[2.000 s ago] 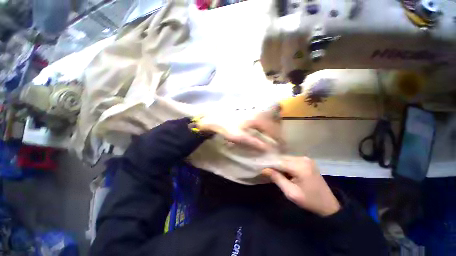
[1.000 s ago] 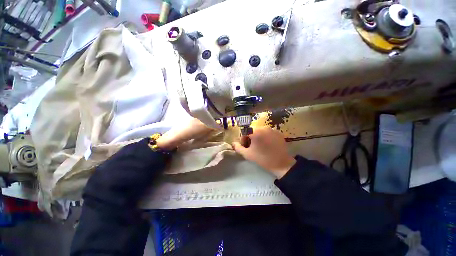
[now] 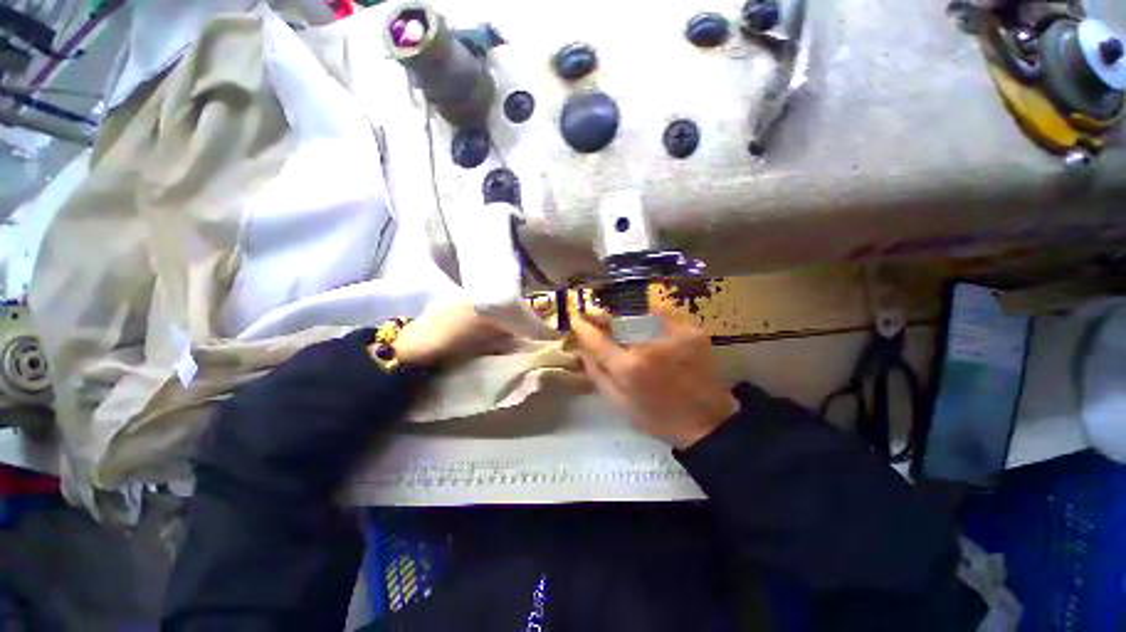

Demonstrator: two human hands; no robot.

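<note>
The beige garment shell (image 3: 148, 284) lies heaped left of the machine head, with pale grey-white lining (image 3: 321, 210) showing inside. Its folded edge (image 3: 525, 370) runs to the needle area. My left hand (image 3: 451, 333), with a yellow band at the wrist, lies on the cloth; its fingertips are hidden behind the white upright guard (image 3: 494, 266). My right hand (image 3: 661, 377) has thumb and fingertips on the cloth edge just right of the guard, pinching it. The cream machine head (image 3: 790, 173) stands over both hands; its metal parts partly hide the right fingers.
Black-handled scissors (image 3: 879, 383) and a lit smartphone (image 3: 975, 383) lie on the table to the right. Ruler marks (image 3: 494, 469) run along the near table edge. Blue crates (image 3: 1074, 531) stand below. Part of a second machine (image 3: 25, 358) shows at far left.
From the near table edge, both hands and the cloth moved up under the machine head. Since one second ago the view is closer to the head; the right fingertips sit nearer the guard.
</note>
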